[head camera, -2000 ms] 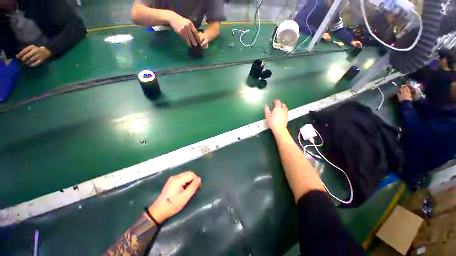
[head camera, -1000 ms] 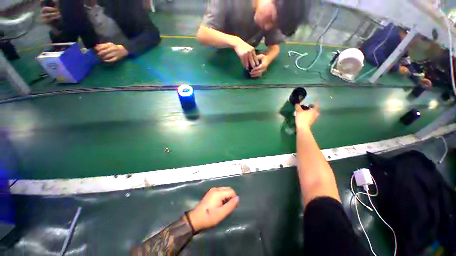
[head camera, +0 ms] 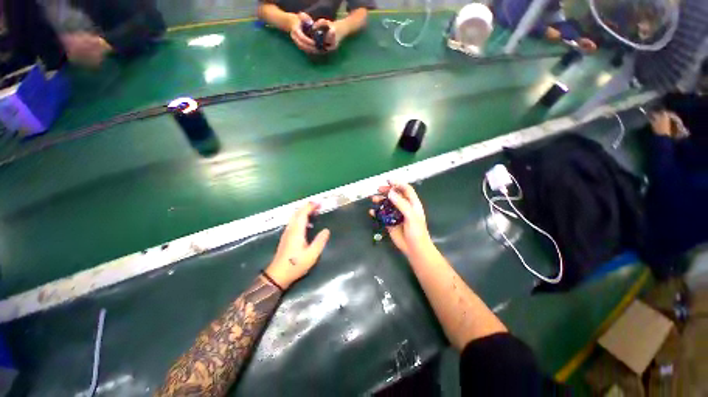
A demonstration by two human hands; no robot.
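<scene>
My right hand [head camera: 407, 213] holds a small dark round part [head camera: 389, 212] with bluish-purple glints over the bench mat, near the white rail. A small greenish piece [head camera: 378, 237] shows just below the part; how it is joined to it I cannot tell. My left hand [head camera: 298, 246] is empty, fingers apart, left of the part and not touching it. A black cylinder [head camera: 412, 136] stands tilted-looking on the green belt beyond the rail. Another cylinder [head camera: 197, 131] with a lit white ring is on the belt at the left, blurred.
The scuffed white rail [head camera: 198, 240] separates belt and mat. A white plug [head camera: 498, 177] with a looped cable lies by a black cloth [head camera: 578, 205] at right. Another black cylinder [head camera: 553, 94] lies farther along. Workers' hands show across the belt. A pale strip [head camera: 98, 353] lies at lower left.
My right hand has come back from the belt to my side of the rail with the dark part. My left hand has moved forward and opened its fingers. The view has shifted.
</scene>
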